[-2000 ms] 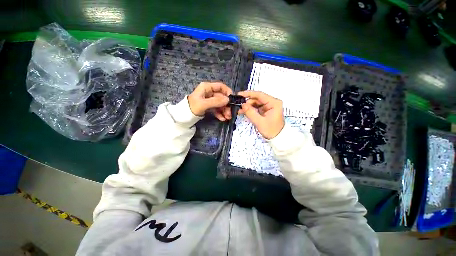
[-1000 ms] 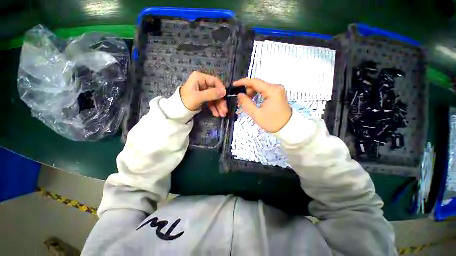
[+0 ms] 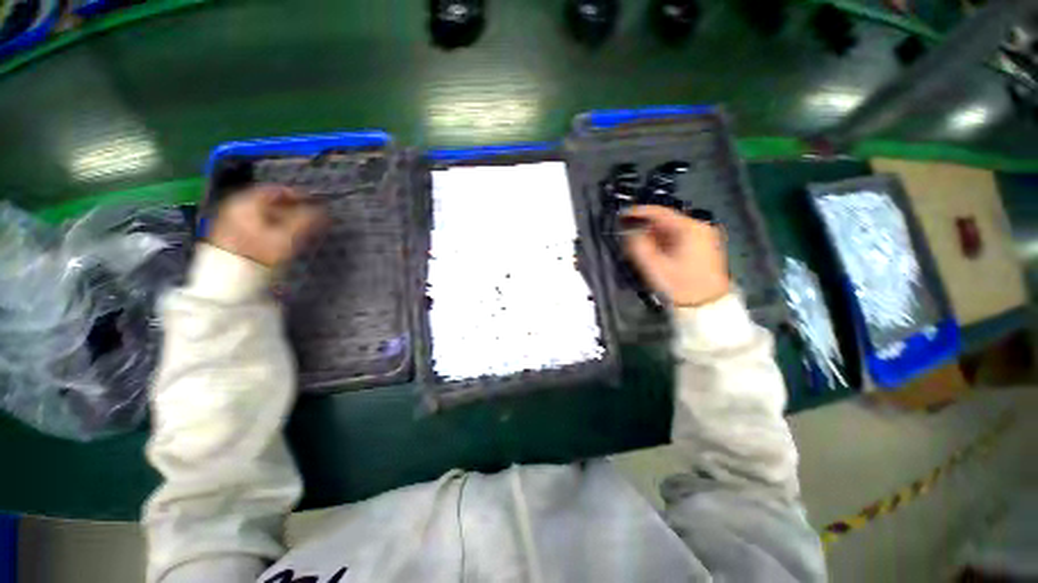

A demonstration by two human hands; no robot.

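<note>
My left hand (image 3: 268,224) is blurred over the upper left part of the left tray (image 3: 342,370), which has a dark dimpled liner; whether it holds anything cannot be told. My right hand (image 3: 683,253) is over the right tray (image 3: 734,216), its fingertips at the pile of black plastic housings (image 3: 666,182). Whether the fingers grip a housing cannot be told, and the hand hides part of the pile. The middle tray (image 3: 518,385) between my hands holds white strips (image 3: 507,262), overexposed to a bright white area.
A clear plastic bag (image 3: 68,330) with something dark inside lies at the left. Long white sticks (image 3: 810,325) lie right of the trays, beside a blue bin (image 3: 916,355) of white pieces and a cardboard sheet (image 3: 956,245). Round black units (image 3: 458,21) are on the green conveyor beyond.
My hands have parted from the black housing held between them. My left hand has moved left over the left tray, my right hand right to the black pile. The view has shifted right.
</note>
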